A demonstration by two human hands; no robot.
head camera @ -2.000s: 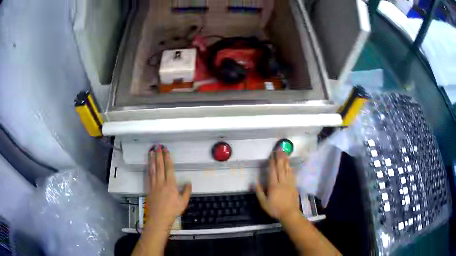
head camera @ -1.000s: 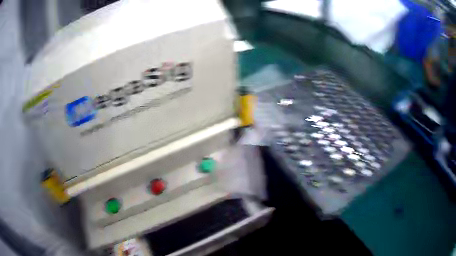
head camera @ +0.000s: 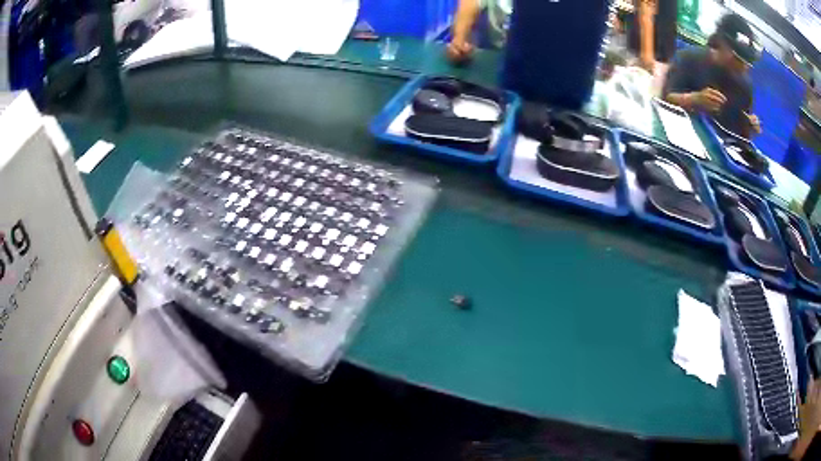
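Observation:
Neither of my hands is clearly in view. A clear blister tray (head camera: 297,225) with rows of small black pieces with white or silver ends lies on the green bench top (head camera: 540,342). A single small dark piece (head camera: 461,302) lies on the bench to the right of the tray. The cream test box (head camera: 40,243) is at the left edge with its lid down, showing part of its lettering. A green button (head camera: 118,369) and the red button (head camera: 83,431) show on its front panel.
Blue trays (head camera: 455,151) with black headphones and dark cases line the bench back. A white paper (head camera: 699,338) and a long ribbed dark strip in plastic (head camera: 763,360) lie at right. A person (head camera: 716,85) sits across at upper right; other people's arms show at the back.
The view has swung right, from the test box to the bench. My hands have left the buttons and the picture. The box lid, open at first, is down.

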